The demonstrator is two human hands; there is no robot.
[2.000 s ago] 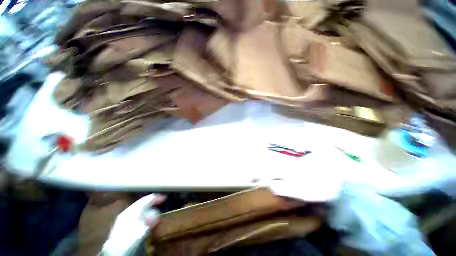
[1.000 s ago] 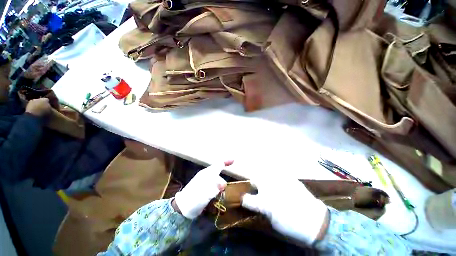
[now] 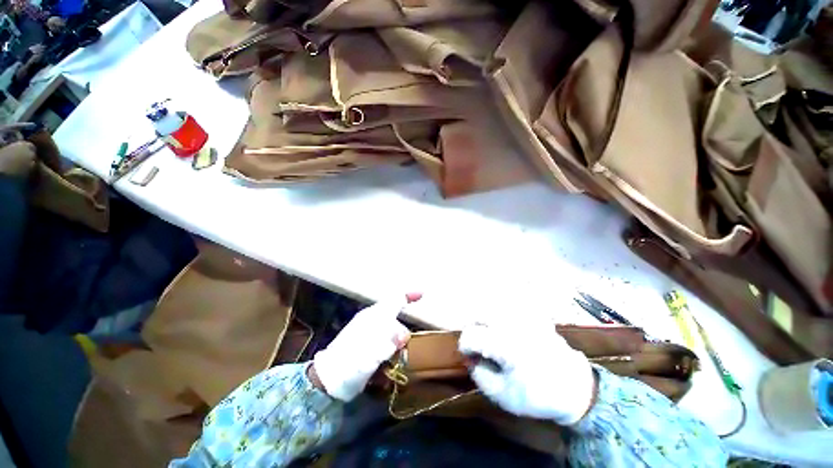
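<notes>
A brown bag body (image 3: 434, 351) lies in my lap at the table's front edge, its pale-edged rim running left to right. My left hand (image 3: 361, 352), white-gloved with bare fingertips, grips the rim beside a gold-coloured ring (image 3: 396, 373). My right hand (image 3: 530, 370), white-gloved, is on the same rim to the right; its fingers curl against the panel and the fingertips are partly hidden. The bag's right end reaches out past my right hand.
Brown bags (image 3: 438, 101) heap across the white table (image 3: 365, 228). Dark snips (image 3: 603, 309), a yellow stick (image 3: 680, 315), a green-ended tool (image 3: 731, 382) and a whitish tub (image 3: 793, 395) are at right. A red pot (image 3: 187, 135) is far left, near a co-worker's sleeve. A brown panel (image 3: 215, 334) hangs left.
Since a second ago, the view has shifted slightly and my right hand has shifted a little along the rim, showing more panel between my hands. Earlier, my hands were farther apart on the bag.
</notes>
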